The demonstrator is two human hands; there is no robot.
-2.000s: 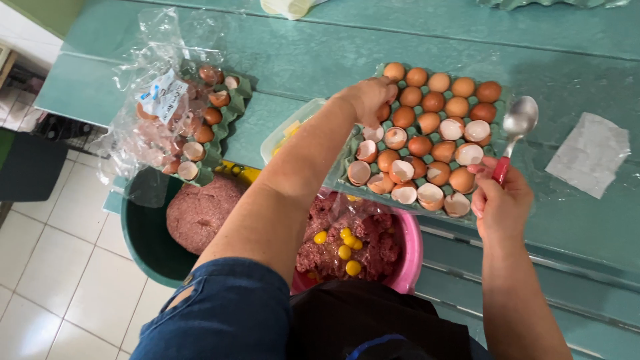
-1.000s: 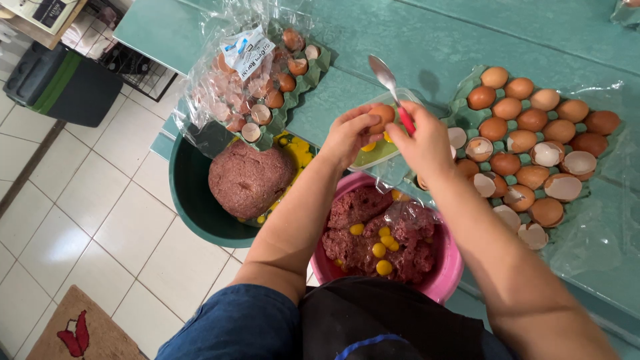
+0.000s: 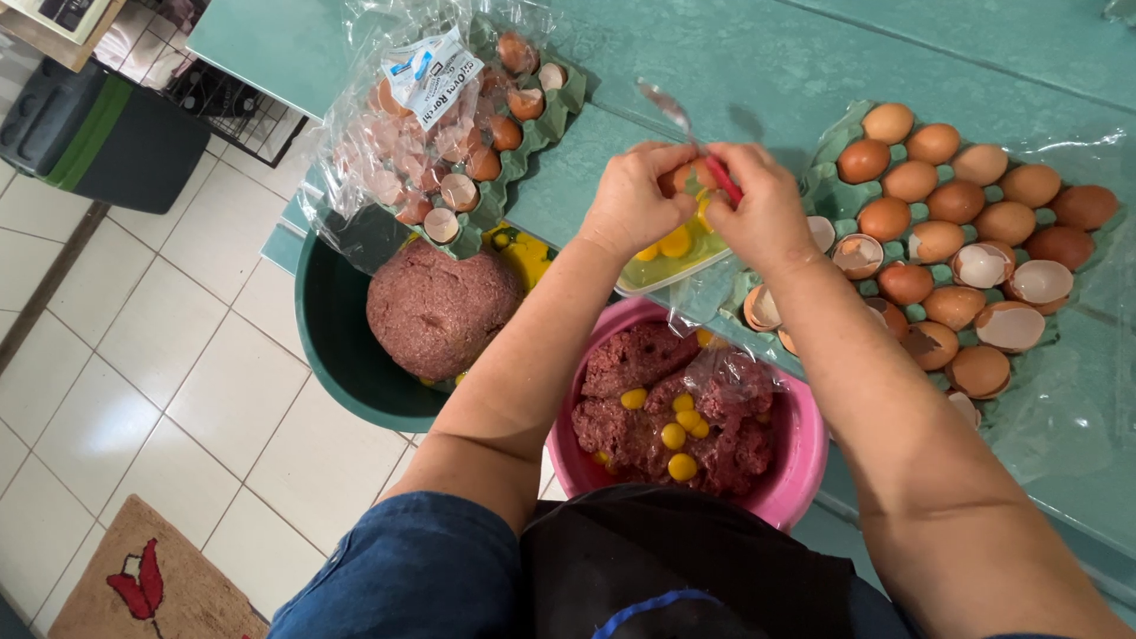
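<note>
My left hand (image 3: 637, 197) holds a brown egg (image 3: 685, 179), its shell seemingly broken, above a clear plastic container (image 3: 679, 275) of yolks and whites. Close beside it, my right hand (image 3: 756, 206) grips a metal spoon (image 3: 666, 105) by its red handle and also touches the egg. At the right lies a green egg tray (image 3: 827, 169) with whole eggs and cracked shells. Below, a pink basin (image 3: 803, 453) holds ground meat (image 3: 621, 426) with several yolks on top. A dark green basin (image 3: 333, 355) to its left contains a ball of ground meat (image 3: 444, 306) and yellow egg.
A second egg tray (image 3: 561, 106) with shells under plastic film (image 3: 355, 133) overhangs the green basin. The teal table (image 3: 710, 44) ends above the basins. A lidded bin (image 3: 133, 146), a wire rack (image 3: 257, 124) and a doormat (image 3: 177, 586) are on the floor at left.
My left hand has moved from the right egg tray to above the container with an egg. My right hand has brought the spoon from the tray's right side to the egg. The view has shifted.
</note>
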